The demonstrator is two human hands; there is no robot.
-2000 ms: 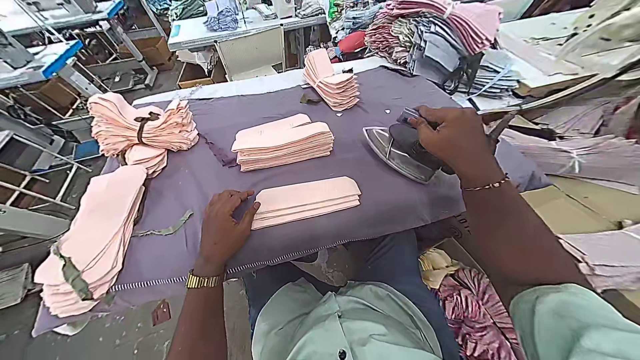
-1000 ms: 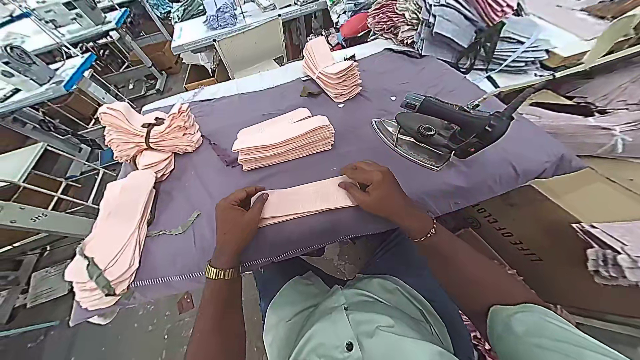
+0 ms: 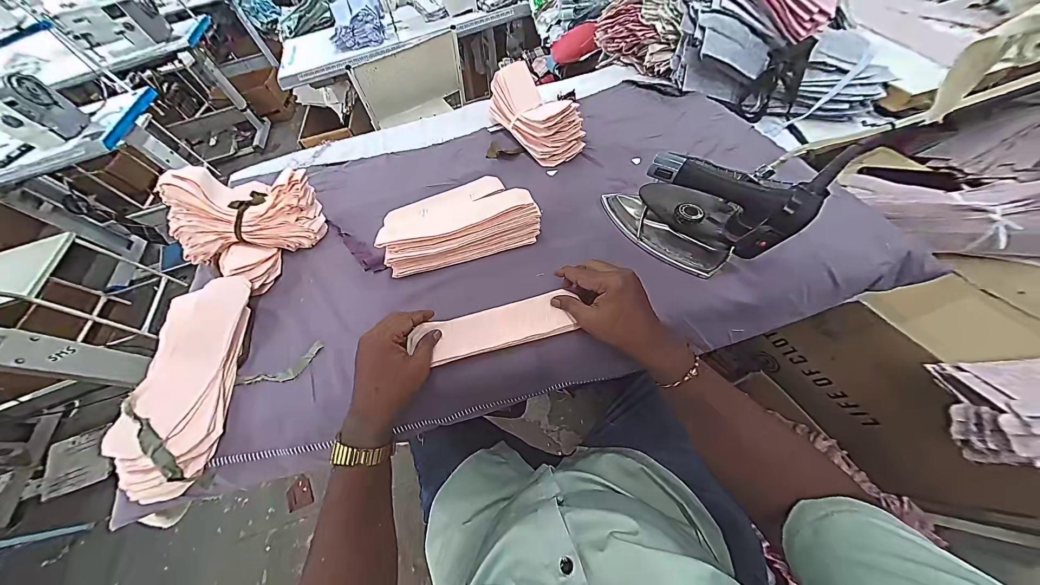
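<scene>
A short stack of long pale-pink fabric pieces point(image 3: 504, 329) lies near the front edge of the purple cloth-covered ironing table point(image 3: 455, 390). My left hand point(image 3: 396, 361) grips its left end, thumb on top. At the right end, my right hand point(image 3: 605, 309) pinches it between thumb and fingers. Behind is a thicker pink stack point(image 3: 463, 231). A black steam iron point(image 3: 715, 211) rests on its metal soleplate to the right, touched by neither hand.
A tied pink bundle point(image 3: 244, 215) and a long pink stack point(image 3: 183, 390) with a green strip on it occupy the left side. Another pink bundle point(image 3: 536, 118) is at the back. Grey garment piles point(image 3: 747, 65) stand back right, a cardboard box point(image 3: 853, 406) at lower right.
My right hand has let go of the iron, which now rests on the table, and has moved left to the pink stack. My left hand has taken hold of the stack's left end.
</scene>
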